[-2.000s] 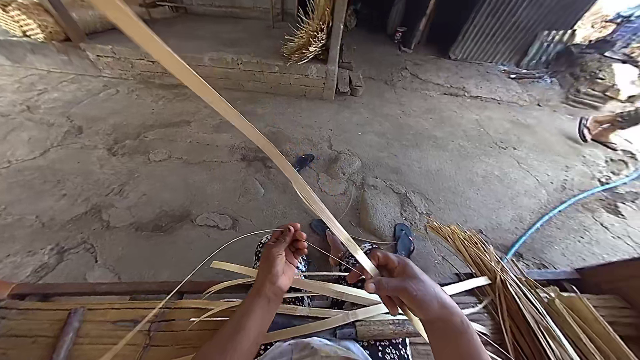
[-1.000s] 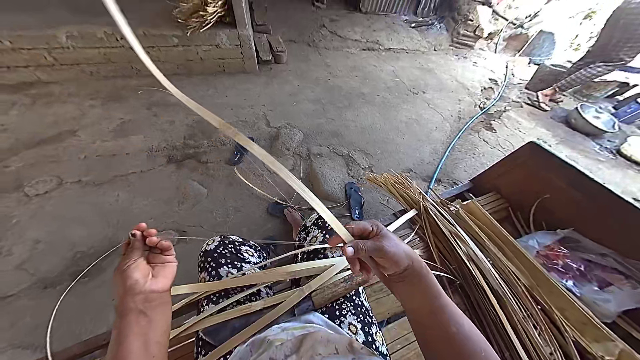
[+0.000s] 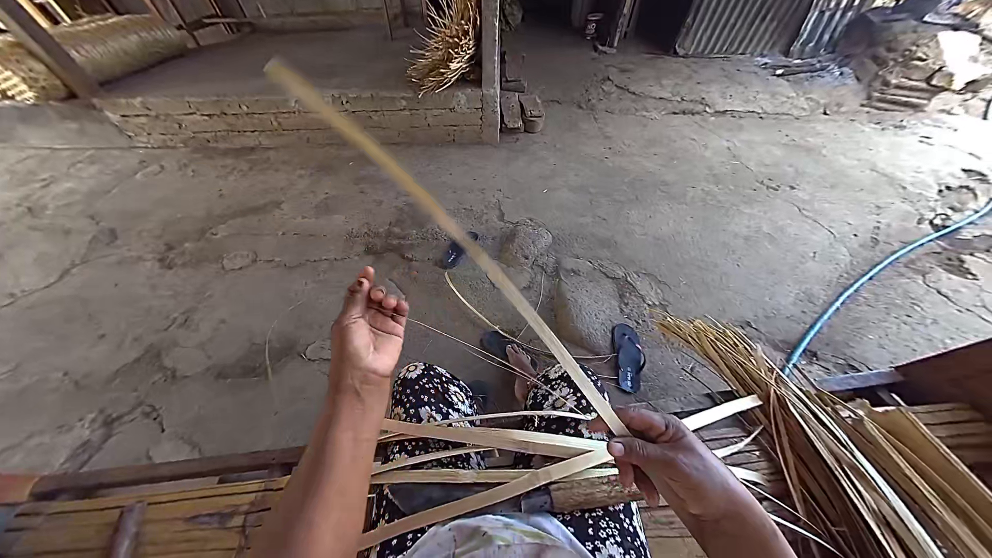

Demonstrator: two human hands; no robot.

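A long flat bamboo strip [image 3: 496,271] slants up and left from my right hand [image 3: 659,457], which pinches it between thumb and fingers above my right knee. My left hand [image 3: 370,325] is raised left of the strip, fingers curled and palm partly turned up; a thin fibre [image 3: 480,353] runs from near its fingertips toward my right hand. More pale strips [image 3: 496,438] cross over my lap. Under them lies a dark blade-like tool [image 3: 449,497] with a wooden handle [image 3: 593,493], partly hidden.
A bundle of split strips [image 3: 821,449] lies at right on the bamboo bench [image 3: 155,511]. Flip-flops [image 3: 628,356] and stones [image 3: 585,302] are on the ground ahead. A blue hose [image 3: 876,279] curves at right. Farther off are a low brick ledge [image 3: 310,120] and a brush-like bundle [image 3: 446,46].
The view swings right, then back left. My left hand moves out left along the thin fibre, then is raised higher. My right hand keeps its pinch on the strip throughout.
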